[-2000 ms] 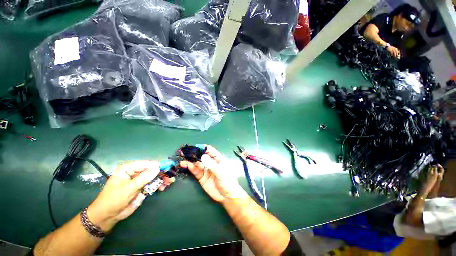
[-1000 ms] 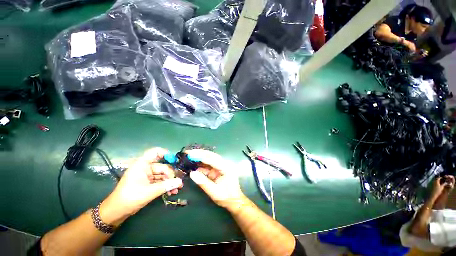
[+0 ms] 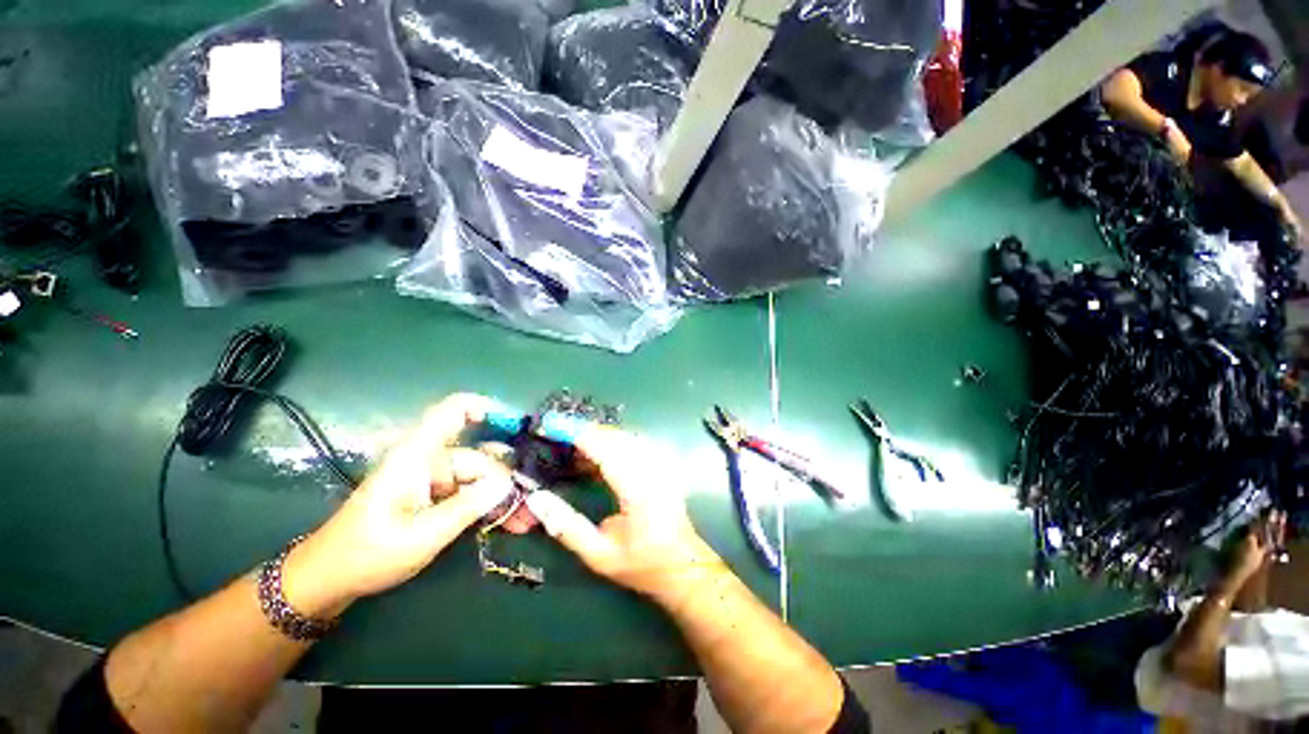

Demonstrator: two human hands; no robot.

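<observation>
A small black housing point(image 3: 541, 456) is held between both hands at the bench centre, mostly hidden by the fingers. My left hand point(image 3: 416, 502) grips its left side, with a blue finger cot on a fingertip. My right hand point(image 3: 620, 505) grips its right side, also with a blue cot. Thin lead wires hang below the housing to a small connector plug point(image 3: 514, 574). A bundled black cable point(image 3: 230, 394) lies at the left, and its lead runs towards my left hand. Small dark clips point(image 3: 580, 407) lie just behind the hands.
Red-and-blue-handled pliers point(image 3: 749, 480) and smaller pale-handled pliers point(image 3: 893, 462) lie right of my hands. Clear bags of black parts point(image 3: 553, 215) sit behind, beside slanted posts point(image 3: 718, 101). A black cable heap point(image 3: 1134, 402) lies right. Two other people work at the right side.
The view has shifted slightly. Since two seconds ago my hands have drawn closer together around the housing, and the wires and plug now hang below it. Both hands keep their grip.
</observation>
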